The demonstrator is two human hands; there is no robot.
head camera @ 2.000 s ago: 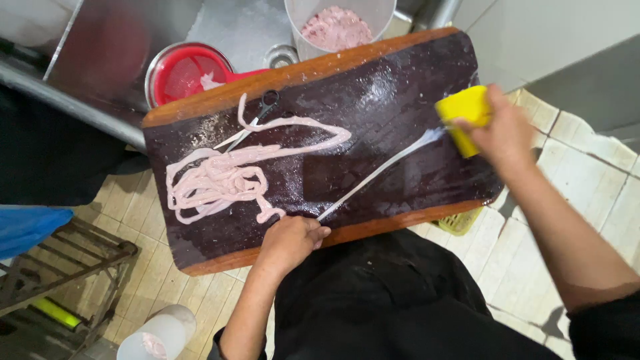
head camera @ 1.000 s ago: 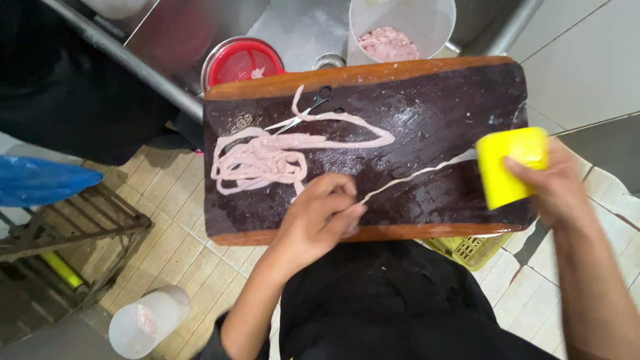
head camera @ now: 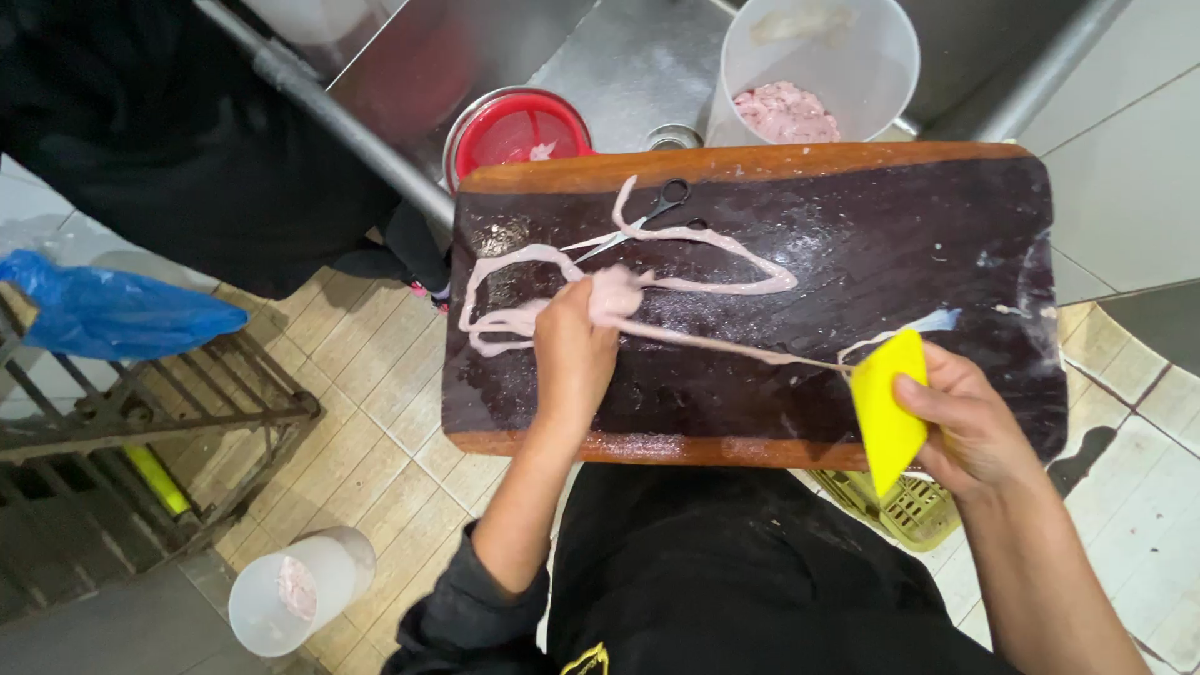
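Observation:
My left hand (head camera: 574, 354) is closed on a bunch of the pale pink casing, which looks like raw intestine (head camera: 722, 286), on the left part of the dark board (head camera: 750, 375) with orange-brown edges. One strand runs taut from it to a yellow plastic scraper (head camera: 891, 408), gripped in my right hand (head camera: 970, 422) near the board's right front. A thin whitish, flattened piece (head camera: 923, 323) lies just behind the scraper. Scissors (head camera: 647, 217), slightly spread, lie under a loop of casing near the board's back edge.
Behind the board, a steel sink (head camera: 637, 70) holds a red strainer (head camera: 520, 131) and a translucent tub (head camera: 816, 56) with pink scraps. Another tub (head camera: 274, 605) stands on the floor at lower left. A metal rack (head camera: 159, 422) is at left, near a person in black (head camera: 187, 141); a yellow-green basket (head camera: 891, 506) sits below the board.
My left hand has moved from the board's front edge back and left onto the heaped casing. The scraper, still in my right hand, has come in from the board's right side.

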